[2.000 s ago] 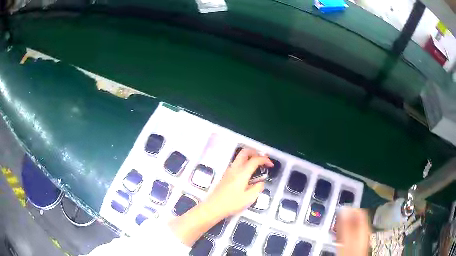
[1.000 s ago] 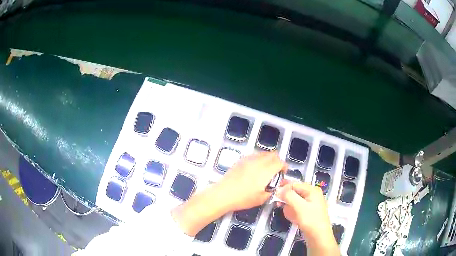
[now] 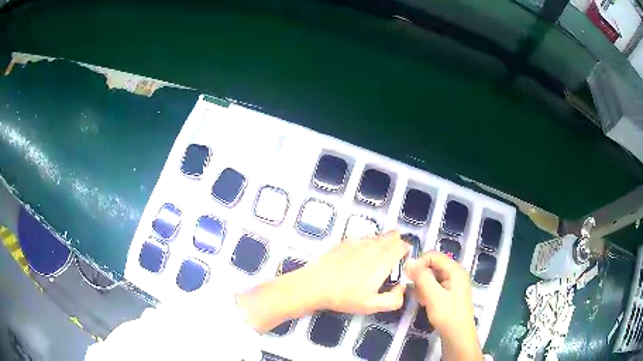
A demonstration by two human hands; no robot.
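Observation:
My left hand (image 3: 352, 275) holds a dark smartwatch body (image 3: 396, 271) on edge over the tray. My right hand (image 3: 443, 285) meets it from the right, fingertips pinched on a small pale strap piece (image 3: 410, 270), mostly hidden by the fingers. The white tray (image 3: 247, 127) lies below with rows of dark, square watch bodies in its pockets; some faces reflect white or blue. A pile of pale strap pieces (image 3: 550, 314) lies right of the tray.
A whitish dispenser bottle (image 3: 557, 258) with a shiny metal top stands behind the strap pile. The dark-green conveyor belt (image 3: 296, 70) runs beyond the tray. A grey-white block (image 3: 620, 102) is at far right. A blue stool (image 3: 44, 243) is at lower left.
Since two seconds ago, my left hand has lifted a watch body from the tray and my right hand has come in from the right to meet it. The view has shifted slightly.

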